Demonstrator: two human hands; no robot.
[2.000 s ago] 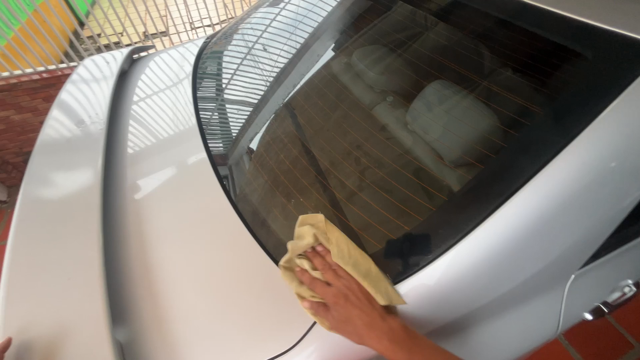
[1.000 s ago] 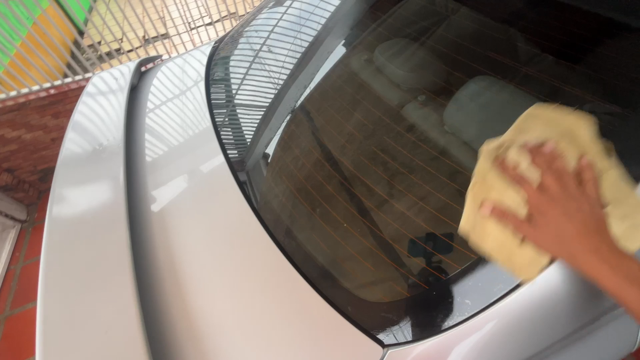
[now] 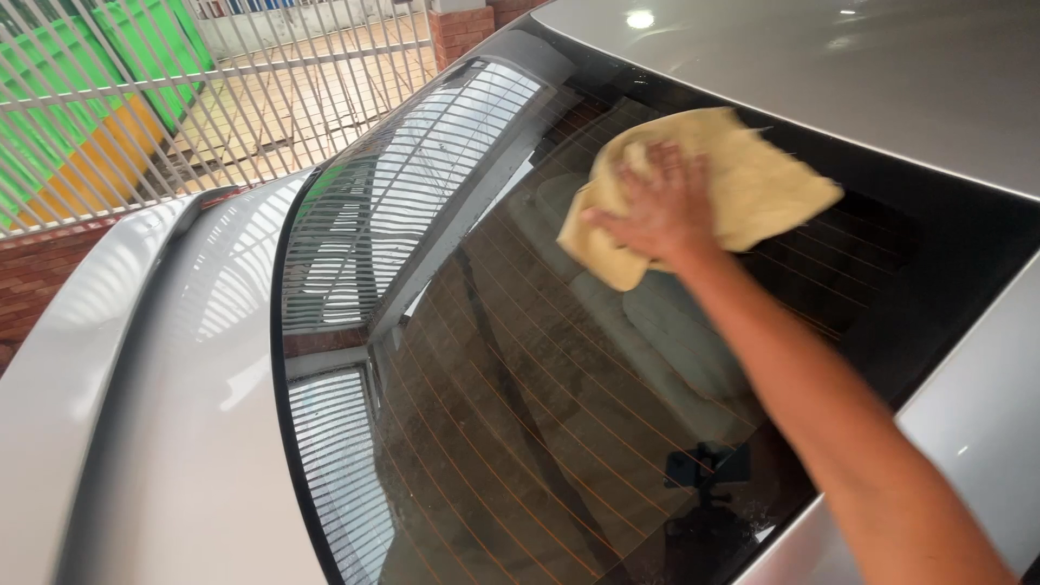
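Observation:
My right hand [image 3: 662, 199] presses a yellow-tan cloth [image 3: 756, 183] flat against the upper part of a car's rear window [image 3: 504, 390], fingers spread over the cloth. The arm reaches in from the lower right. Thin orange defroster lines run across the dark glass, and seats show dimly behind it. The glass mirrors a barred structure at its left and a camera-like shape low down. My left hand is out of view.
The silver trunk lid [image 3: 203, 406] with a spoiler [image 3: 73, 325] lies at the left, the car roof [image 3: 894, 89] at the upper right. Behind the car stand a metal-barred fence [image 3: 317, 61], a brick pillar [image 3: 461, 36] and green panels [image 3: 154, 57].
My right hand has carried the cloth from the window's lower corner, past its right side, to the upper glass near the roof. The view has shifted too.

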